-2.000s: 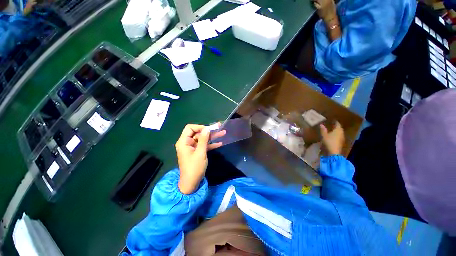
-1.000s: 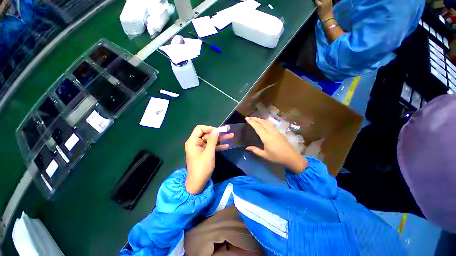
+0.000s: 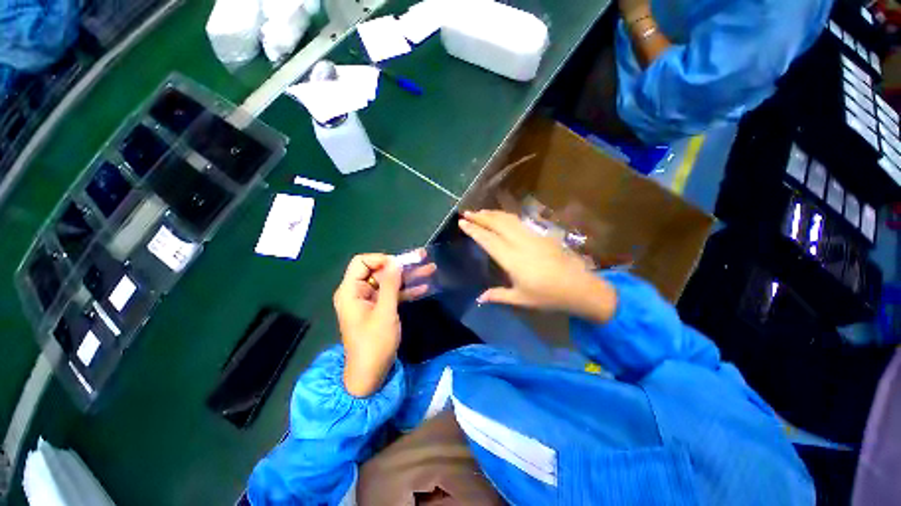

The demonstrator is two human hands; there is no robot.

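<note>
My left hand pinches the white tab end of a clear, phone-sized protective film above the bench's front edge. My right hand is at the film's other end, fingers spread and thumb apart; whether it grips the film cannot be told. A black phone lies on the green bench mat, left of my left hand. A white printed card and a small white stick lie beyond it.
A clear tray holds black phones at left. A white bottle topped with wipes and a white block stand beyond. An open carton with clear waste is below the bench edge. Another person's blue sleeve is at upper right.
My right hand has come up from the carton to the film's far end. My left hand still holds the tab end. The view has shifted slightly, and the purple head covering at right has moved mostly out.
</note>
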